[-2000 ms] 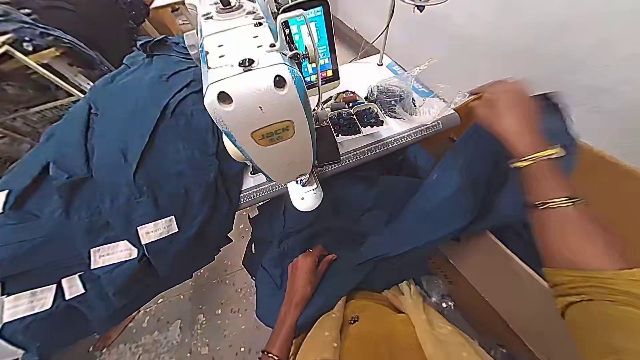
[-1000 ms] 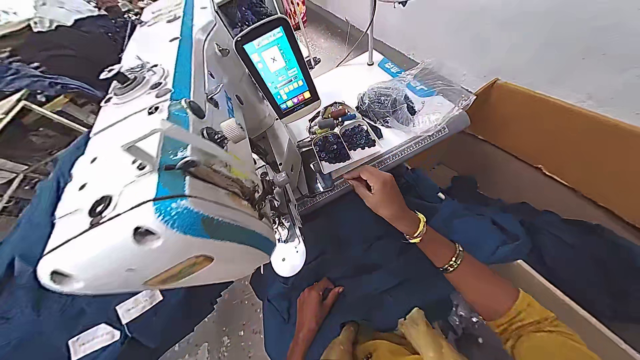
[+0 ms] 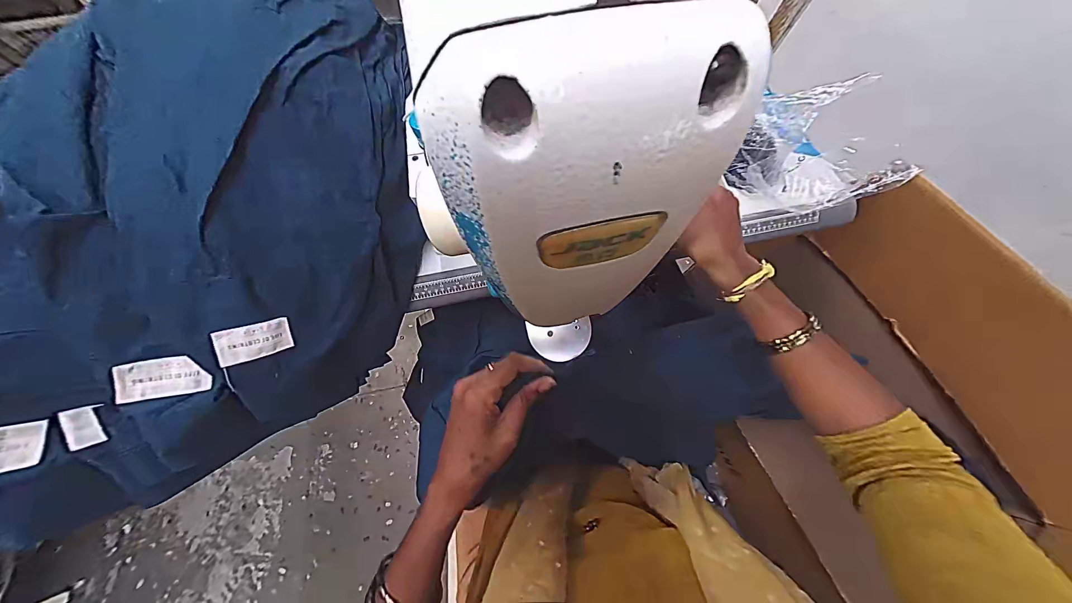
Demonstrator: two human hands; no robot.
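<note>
The white head of a Jack sewing machine (image 3: 586, 167) fills the upper middle of the view. Dark blue fabric (image 3: 653, 377) lies below it and across my lap. My left hand (image 3: 486, 419) has its thumb and index finger pinched on a fold of this fabric, just below the machine's rounded metal guard (image 3: 559, 339). Behind the right side of the machine head, my right hand (image 3: 712, 234) reaches to the machine bed's edge; its fingers are hidden, so its hold cannot be told.
Blue garments with white labels (image 3: 163, 378) hang at the left. A grey edge with a measuring scale (image 3: 783, 224) runs along the machine table. Clear plastic wrapping (image 3: 804, 167) lies at its right end. A large cardboard box (image 3: 963, 335) stands at the right.
My right hand first held fabric out at the right, then came in to the table edge, and is now partly behind the machine head. The left hand, earlier flat on the cloth, now pinches it.
</note>
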